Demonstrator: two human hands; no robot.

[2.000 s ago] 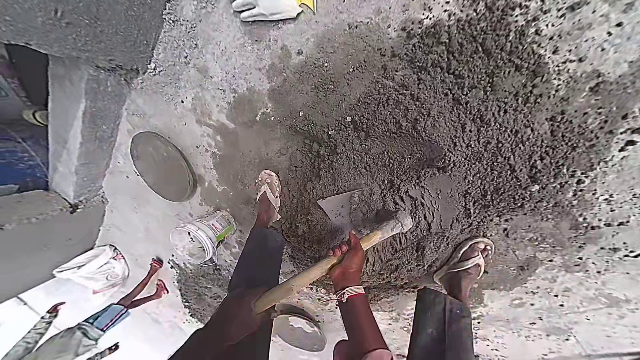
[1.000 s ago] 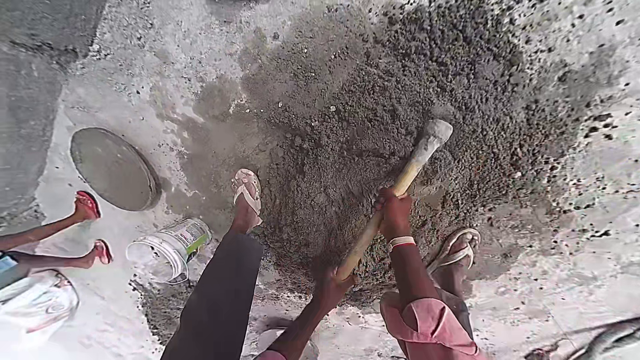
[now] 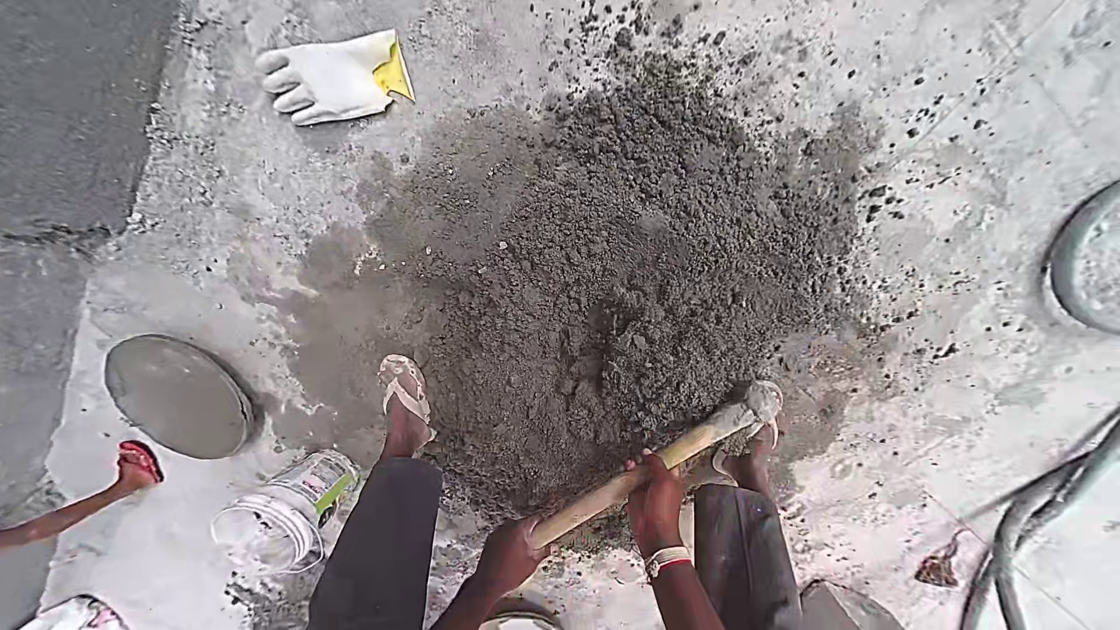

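Observation:
A hoe with a pale wooden handle (image 3: 604, 500) lies slantwise across my view, low over the near edge of a heap of wet grey mortar (image 3: 630, 280). My left hand (image 3: 512, 553) grips the lower end of the handle. Further up, my right hand (image 3: 654, 500), with a white and red band at the wrist, is closed around the same handle. The cement-crusted head end (image 3: 763, 401) is beside my right foot; its blade cannot be made out. My feet, in sandals, stand at the heap's near side.
A white glove with a yellow cuff (image 3: 337, 79) lies at upper left. Left of me are a round pan of grey slurry (image 3: 179, 396), a white plastic bucket (image 3: 267, 529) on its side and another person's foot (image 3: 138, 465). Hoses (image 3: 1006, 542) and a round rim (image 3: 1072, 254) are at right.
The hoe's head end has come down from over the heap to beside my right foot, both hands still on the handle. Of the other person, only one foot and lower leg show now.

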